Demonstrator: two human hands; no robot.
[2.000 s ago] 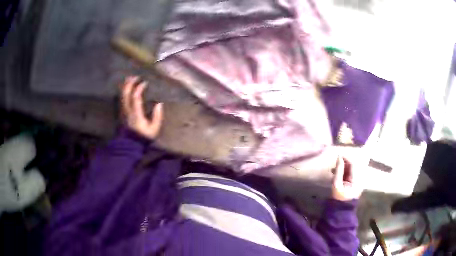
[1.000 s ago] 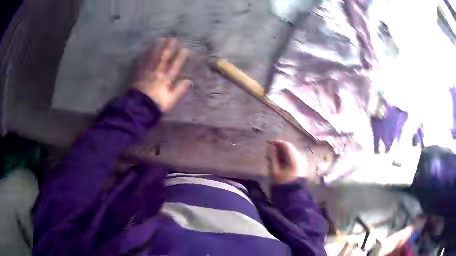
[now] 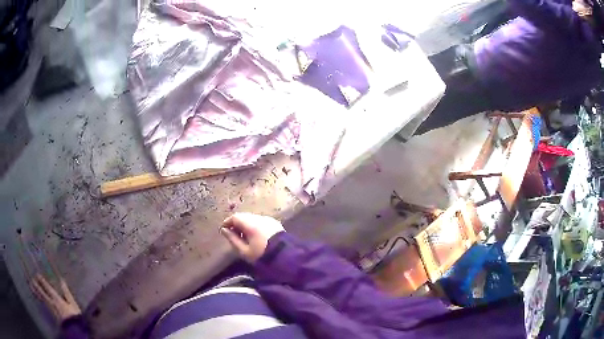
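A crumpled pale pink-lilac fabric (image 3: 218, 99) lies on the pale table cover (image 3: 86, 152), which is speckled with dark threads. A wooden ruler (image 3: 132, 184) lies along the fabric's near edge, its right part under it. My left hand (image 3: 55, 298) is at the lower left edge of the table, small and slightly blurred, fingers spread, holding nothing. My right hand (image 3: 248, 233) is over the table's near edge, below the ruler, with fingers curled; whether something small is pinched in it cannot be told.
Purple scraps (image 3: 336, 65) lie beyond the fabric. A person in purple (image 3: 530, 56) is at the upper right. Wooden stools (image 3: 447, 242) and a blue crate (image 3: 480, 275) stand on the right. The table's corner (image 3: 434, 86) is right of the scraps.
The view has turned right, bringing the stools, crate and person into sight. My left hand has moved from the middle of the cover to its lower left edge.
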